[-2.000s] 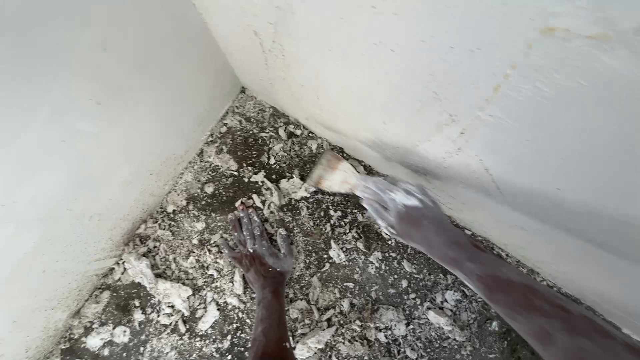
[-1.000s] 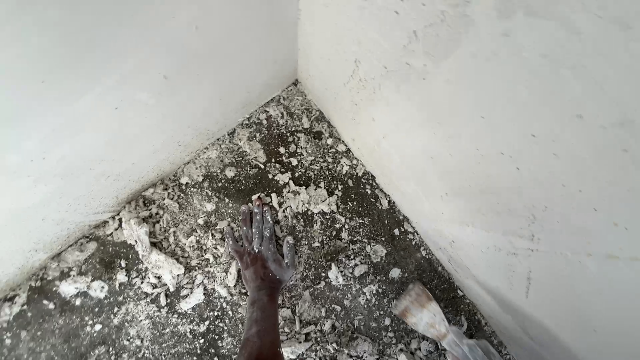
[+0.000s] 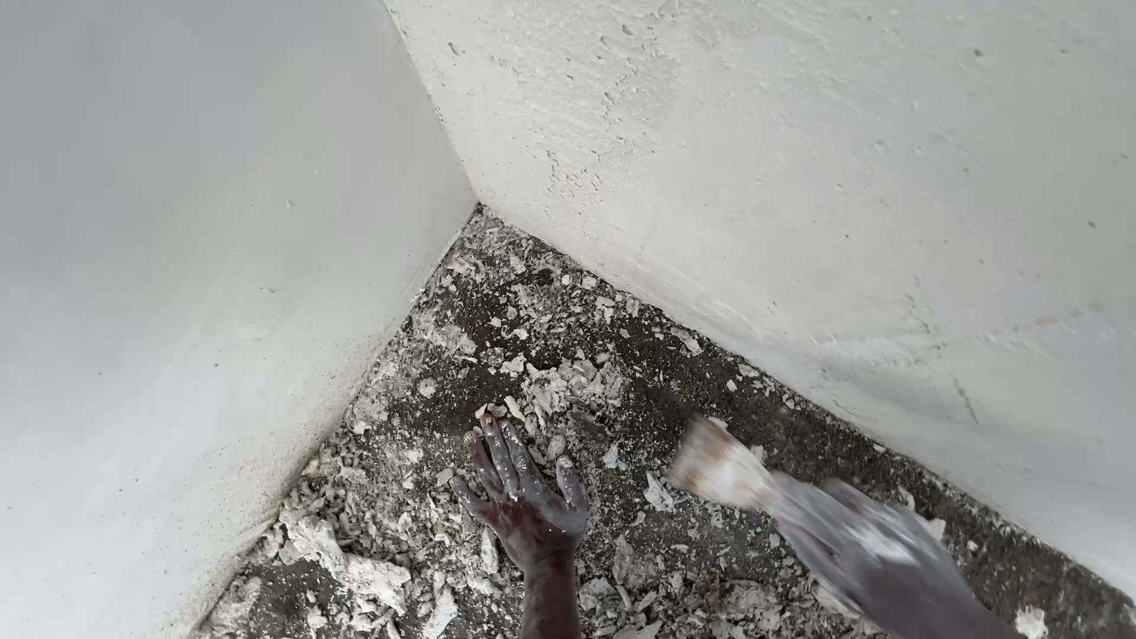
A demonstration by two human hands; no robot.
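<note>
My left hand (image 3: pixel 524 501), dusted white, is spread palm down on the debris-strewn floor, fingers apart and holding nothing. At the lower right my right hand (image 3: pixel 865 546) is closed around a putty knife (image 3: pixel 723 466), a flat scraper with a whitish, brown-stained blade. The blade points left at floor level and is blurred, as is the hand; whether it touches the floor cannot be told. A heap of white flakes (image 3: pixel 572 386) lies just beyond my left fingertips.
Two white plastered walls, a left wall (image 3: pixel 204 266) and a right wall (image 3: pixel 799 195) with pitted patches, meet in a corner ahead. Larger plaster chunks (image 3: pixel 368 572) lie at the lower left. Flakes and dust cover much of the dark floor (image 3: pixel 648 390).
My right hand, mostly out of the picture one second ago, is back in view with the putty knife, nearer my left hand. The left hand stays spread on the floor. The view has shifted.
</note>
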